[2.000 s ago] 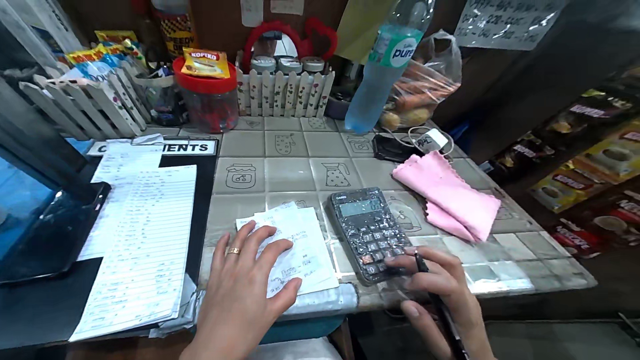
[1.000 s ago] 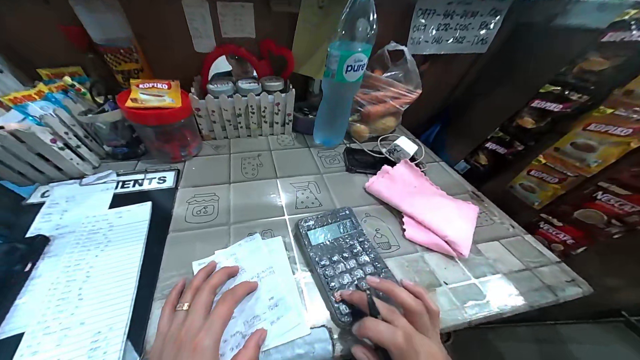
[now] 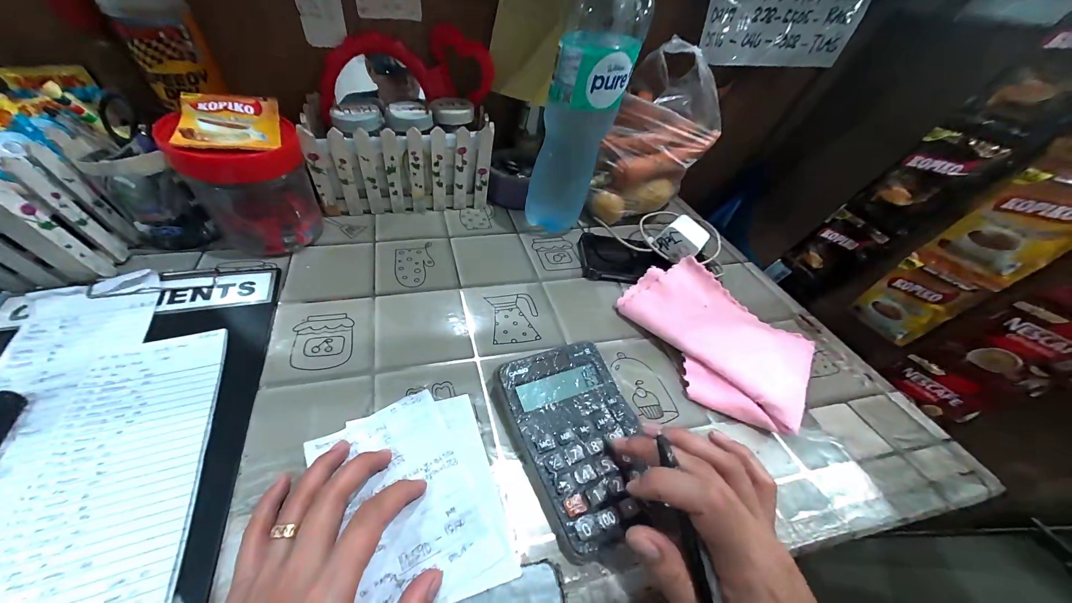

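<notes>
My left hand [image 3: 335, 528], with a gold ring on one finger, lies with fingers spread on handwritten paper slips [image 3: 452, 502]. To its right a dark Casio calculator [image 3: 569, 452], seemingly wrapped in clear plastic, rests on the tiled tabletop. My right hand [image 3: 712, 502] holds a black pen [image 3: 691, 544] between its fingers, and its index fingertip is over the calculator's keys. A pink cloth [image 3: 729, 343] lies folded beyond the right hand. At the far left, a black clipboard [image 3: 239, 352] bears handwritten lined sheets [image 3: 109, 469].
Along the back stand a red-lidded plastic jar [image 3: 243, 193], a small white picket-fence holder [image 3: 398, 172] with jars, a water bottle [image 3: 578, 126] and a plastic bag of carrots [image 3: 653, 151]. A black phone-like device [image 3: 615, 257] lies beside a white charger [image 3: 682, 239]. Coffee packets [image 3: 980, 243] hang at the right.
My right hand and the pen have come closer to the calculator, its fingers now over the keys. My left hand stays on the slips. The view has shifted.
</notes>
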